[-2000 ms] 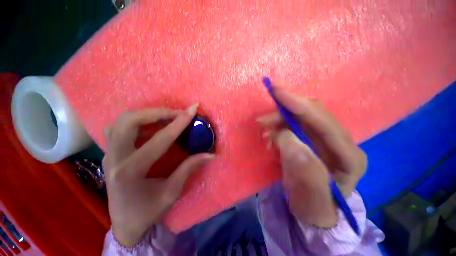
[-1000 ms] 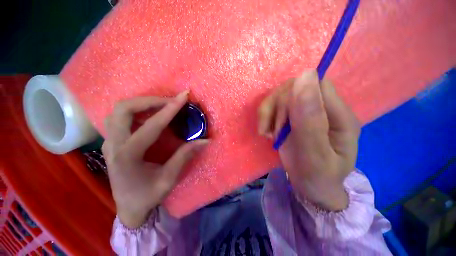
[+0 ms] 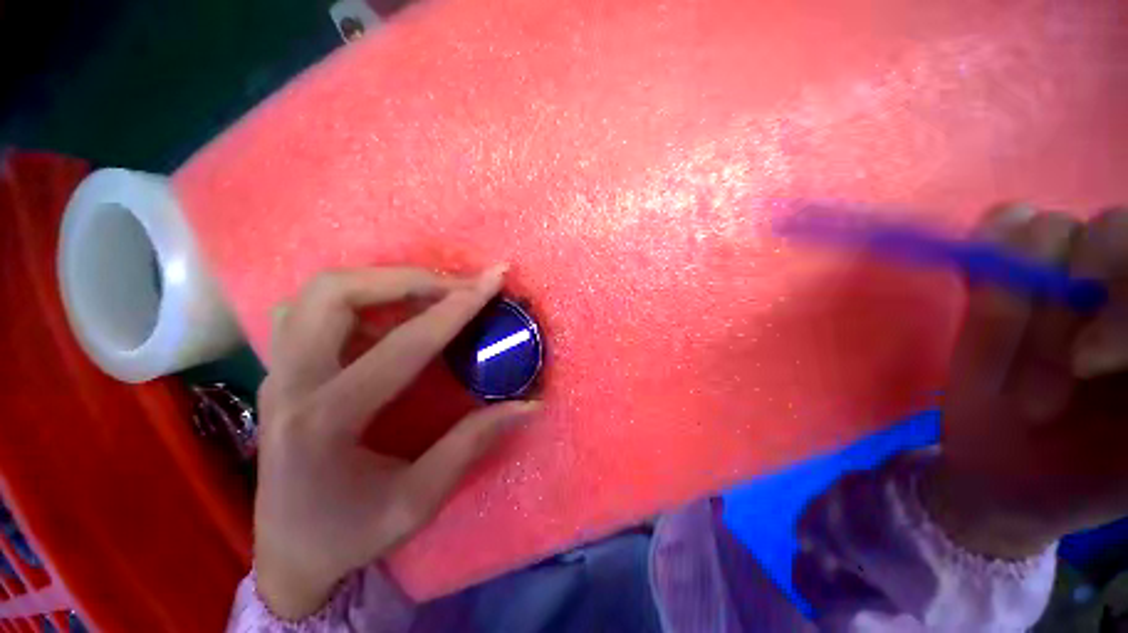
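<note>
A round, glossy, dark watch head [image 3: 505,352] lies on the pink-red foam pad [image 3: 656,322], with a bright streak of glare on its face. My left hand [image 3: 371,414] holds it by the rim between fingertips above and thumb below. My right hand [image 3: 1039,359] is at the right edge, dark, blurred and partly cut off. It holds a slim blue-violet stick [image 3: 990,262] that points left over the pad, away from the watch head; its left end is blurred.
A translucent white tape roll [image 3: 177,287] stands left of the pad. A small shiny dark piece [image 3: 226,416] lies beside it. A red crate [image 3: 136,488] is at lower left. A metal bracket [image 3: 355,21] shows at the top, and a blue surface [image 3: 773,507] at the near side.
My right hand has moved right, away from the watch head, and the stick has swung round to lie nearly level. My left hand still holds the watch head, whose glare has changed.
</note>
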